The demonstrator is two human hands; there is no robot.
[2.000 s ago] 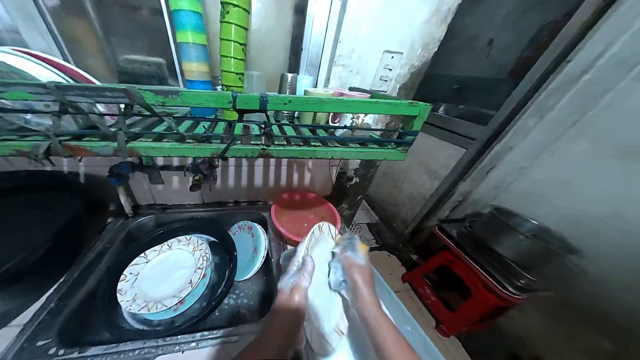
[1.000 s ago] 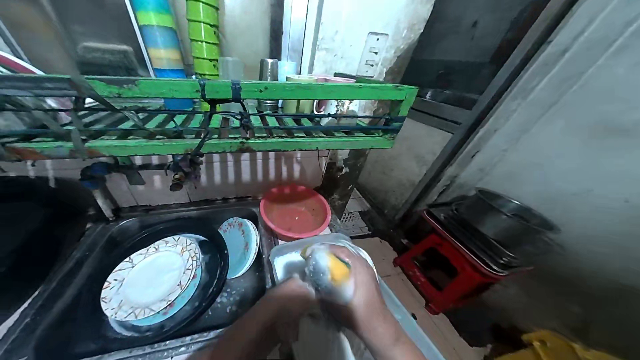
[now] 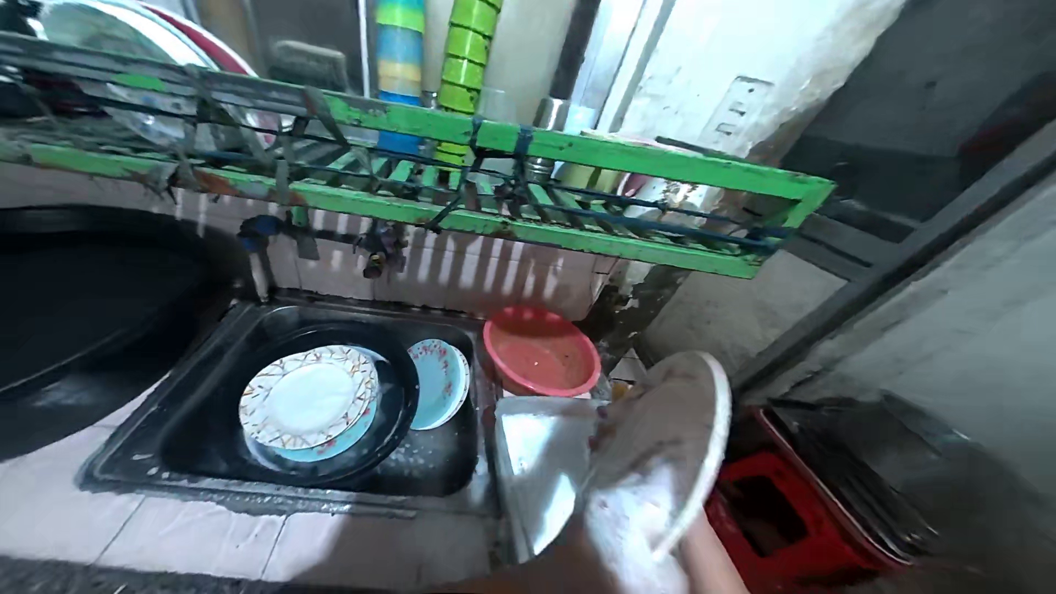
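Observation:
A round plate (image 3: 660,429) is held tilted, nearly on edge, at the lower right. My left hand (image 3: 594,520) is at its lower left side, blurred and partly covered by white suds, and grips the plate. My right hand is largely hidden behind the plate; part of the right forearm (image 3: 711,557) shows below it. A small yellow patch shows beside the plate's upper left edge, too unclear to name. A silver rectangular tray (image 3: 536,462) lies under and left of the plate. Patterned plates (image 3: 309,396) rest in a black basin (image 3: 404,412) inside the sink.
A pale blue plate (image 3: 437,384) leans beside the basin in the sink (image 3: 190,478). A red plastic bowl (image 3: 540,351) stands behind the tray. A green rack (image 3: 528,231) with cups hangs above the tap (image 3: 375,260). A red stand (image 3: 767,511) is at right, a large black pan (image 3: 91,305) at left.
The plate now stands tilted at the right of the tray, and both hands have moved with it. The yellow sponge seen in my right hand a second ago is no longer plainly visible.

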